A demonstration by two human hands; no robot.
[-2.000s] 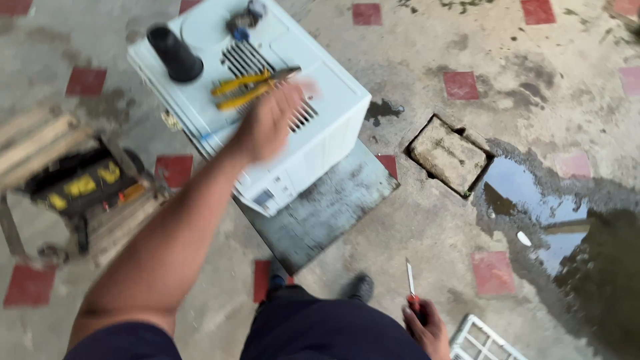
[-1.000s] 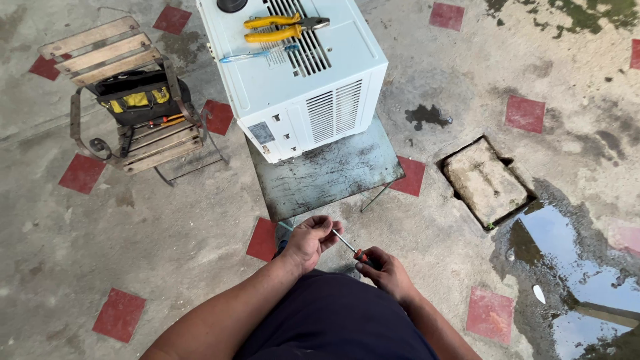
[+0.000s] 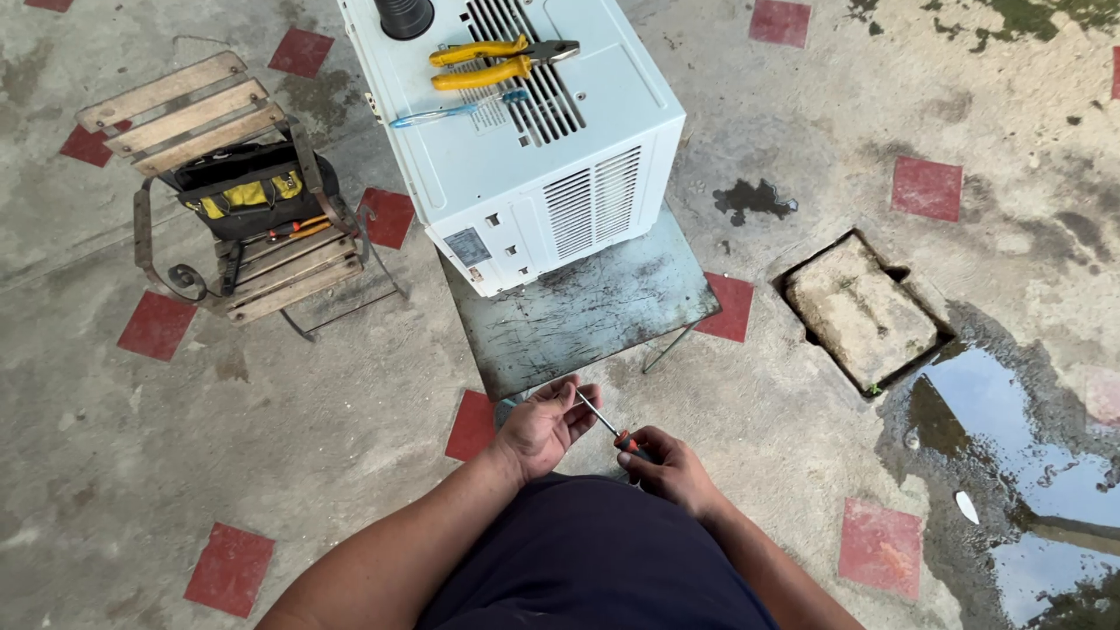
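Observation:
My right hand (image 3: 667, 468) grips the dark and red handle of a screwdriver (image 3: 598, 412), whose shaft points up and left. My left hand (image 3: 544, 426), palm up with curled fingers, is at the screwdriver's tip; whether it pinches the tip or something small there I cannot tell. Both hands are in front of my body, by the near edge of a worn metal table (image 3: 595, 324). A white vented appliance (image 3: 560, 166) stands on that table. On its top lie yellow-handled pliers (image 3: 503, 63), a blue toothbrush (image 3: 459, 111) and a black round hose or cap (image 3: 405, 16).
To the left, a wooden slatted folding chair (image 3: 293, 282) holds a black and yellow tool bag (image 3: 254, 188) and some hand tools. At the right, a sunken concrete cover (image 3: 862, 315) lies beside a puddle (image 3: 989, 411). Red tiles dot the concrete floor.
My left hand has come from over the appliance's top to the screwdriver's tip. My right hand, holding the screwdriver throughout, has come in front of my body. The view has shifted.

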